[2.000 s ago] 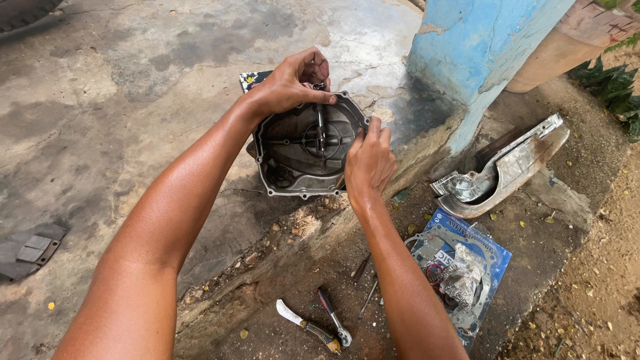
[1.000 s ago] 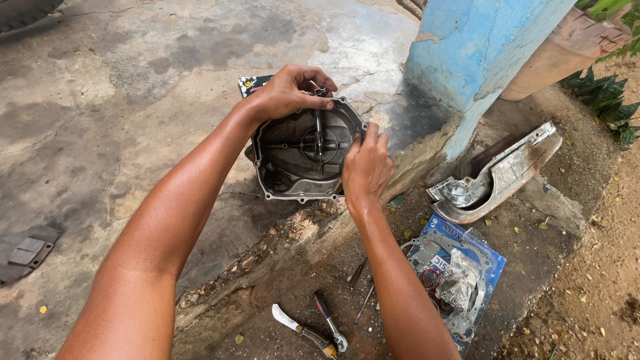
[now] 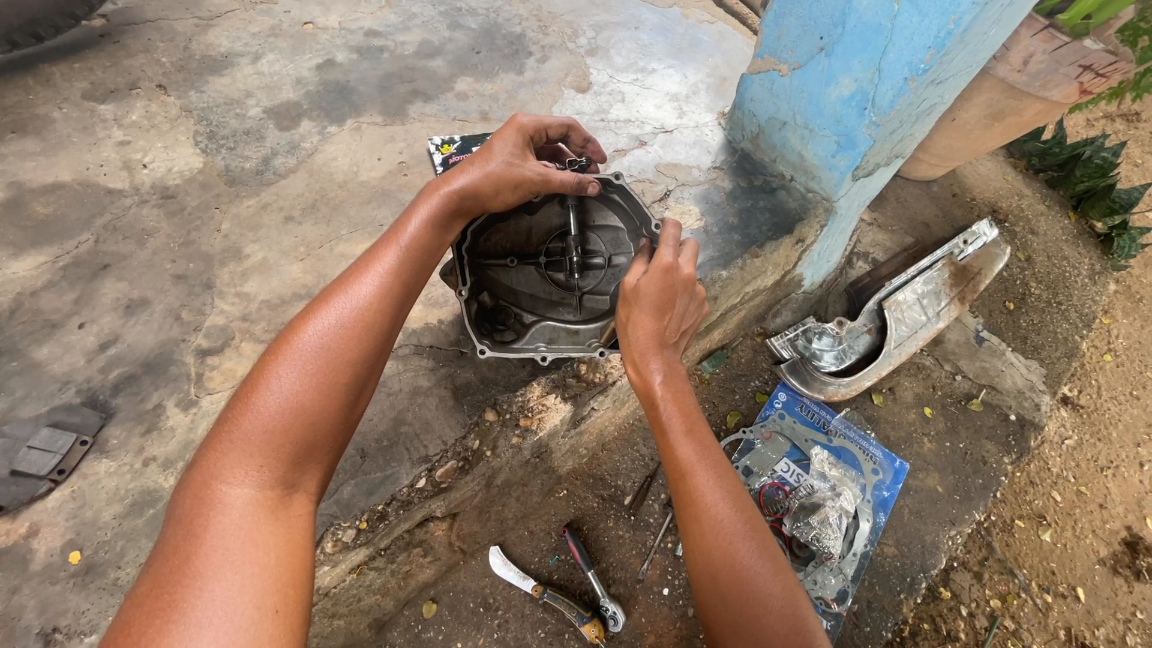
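A metal engine side cover (image 3: 531, 337) lies hollow side up on the concrete floor, its bolt-holed rim facing me. Inside it, a slim metal shaft (image 3: 573, 238) runs from the top rim to the round boss in the middle. My left hand (image 3: 549, 157) is at the top rim, thumb over the edge, fingers curled around a small dark part (image 3: 579, 165) at the shaft's outer end. My right hand (image 3: 661, 292) grips the right side of the cover, fingertips over its rim. Part of a printed card (image 3: 456, 150) shows behind my left hand.
A hooked-blade knife (image 3: 540, 589), a ratchet (image 3: 596, 580) and screwdrivers (image 3: 655, 540) lie below the concrete edge. At right are a blue gasket packet (image 3: 886, 468), a rusty metal guard (image 3: 936, 297), a blue pillar (image 3: 810, 99) and a clay pot (image 3: 990, 99). A dark flat part (image 3: 45, 450) is at far left.
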